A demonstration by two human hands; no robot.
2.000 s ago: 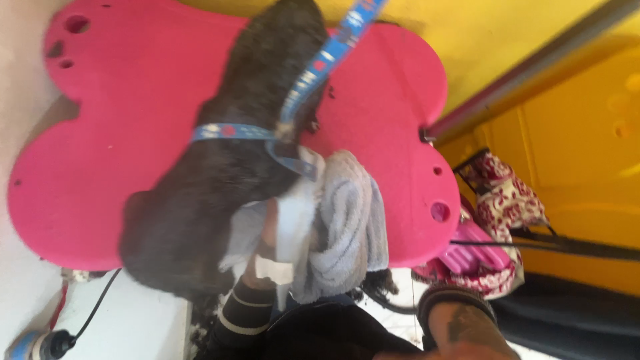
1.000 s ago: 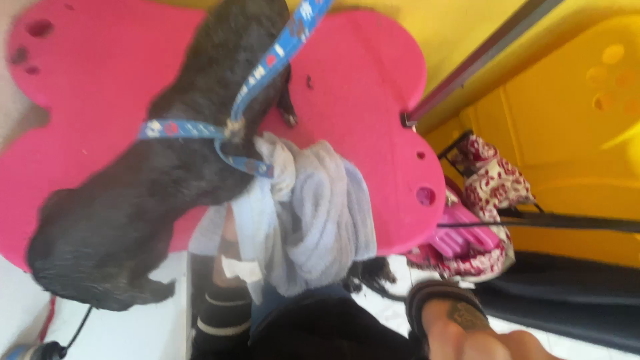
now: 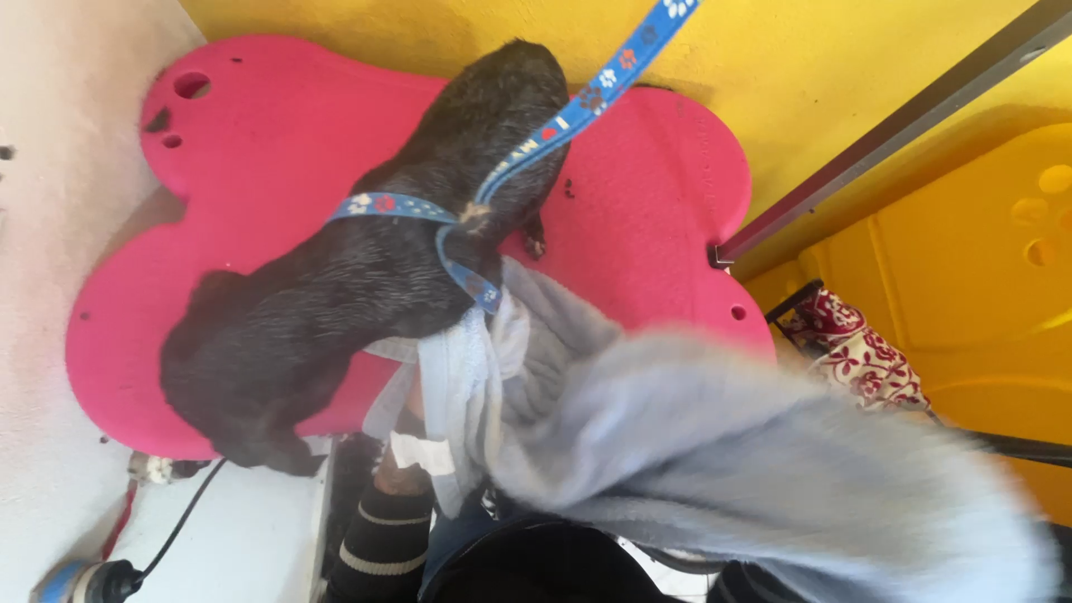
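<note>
A black dog with damp-looking fur stands on a pink bone-shaped grooming table. A blue strap with paw prints runs from its back up out of view, joined to a loop around its body. A blurred grey towel spreads from the dog's side toward the lower right. My left forearm, in a dark striped sleeve with white tape at the wrist, reaches up to the dog's side; cloth covers that hand. My right hand is not visible; the towel fills that side.
A dark metal post rises at the table's right edge. Beyond it are a yellow plastic panel and a red-and-white patterned cloth. A black cable and plug lie at the lower left. A yellow wall stands behind.
The grey towel, bunched beside the dog before, now stretches out to the lower right. My right hand, bare at the lower right earlier, has gone from sight.
</note>
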